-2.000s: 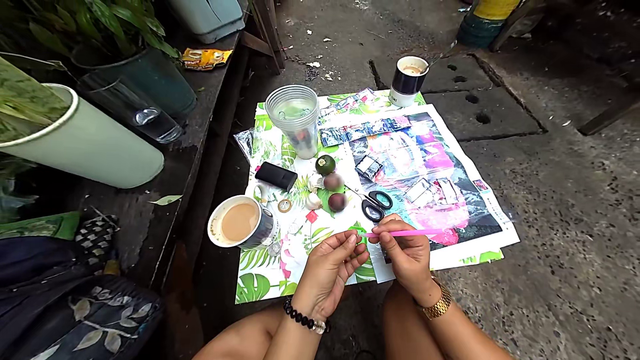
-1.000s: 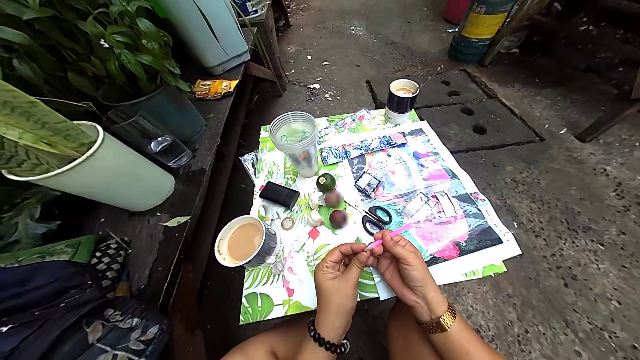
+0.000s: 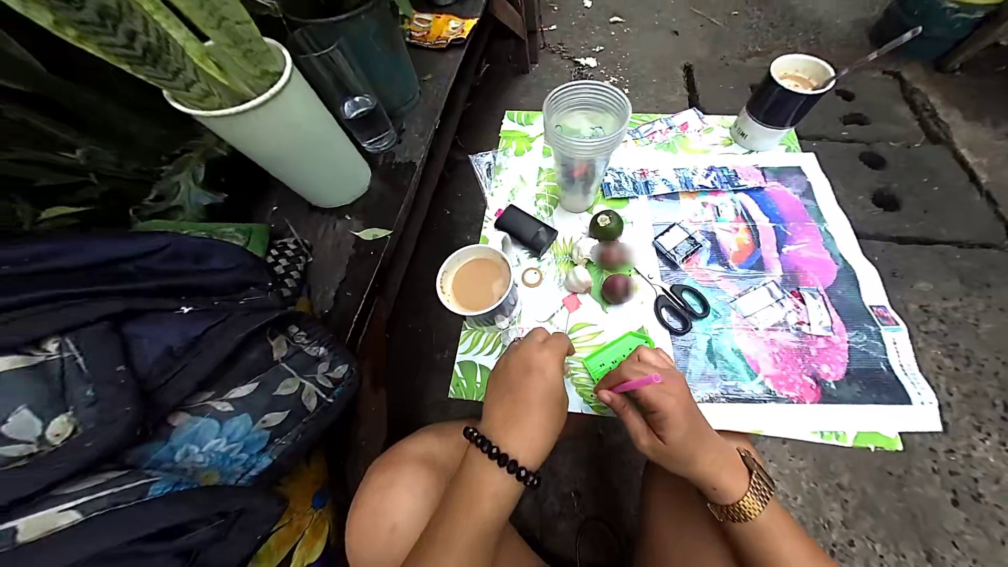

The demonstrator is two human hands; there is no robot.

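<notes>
My right hand (image 3: 654,402) holds a pink pen-like tool (image 3: 636,383) beside a green plastic tray (image 3: 614,356) near the front edge of the leaf-print sheet. My left hand (image 3: 535,370) reaches over the sheet near a paper cup of milky coffee (image 3: 479,285); its fingertips are hidden, so what it grips is unclear. Close by lie a small pink square (image 3: 571,302), a tan ring (image 3: 532,276), garlic (image 3: 578,279), dark round bulbs (image 3: 617,289), a green fruit (image 3: 605,225) and black-handled scissors (image 3: 682,309). A colourful printed canvas (image 3: 787,354) covers the right side.
Stacked clear plastic cups (image 3: 587,150) stand behind a black case (image 3: 526,229). A second cup with a spoon (image 3: 780,102) is at the back right. Small packets (image 3: 680,245) lie on the canvas. Left are a potted plant (image 3: 291,134), a drinking glass (image 3: 368,122) and a floral bag (image 3: 236,402).
My hands have moved apart; before, they were together at the pink tool. My left hand is now nearer the coffee cup. The green tray has come into sight by my right hand. The view has shifted.
</notes>
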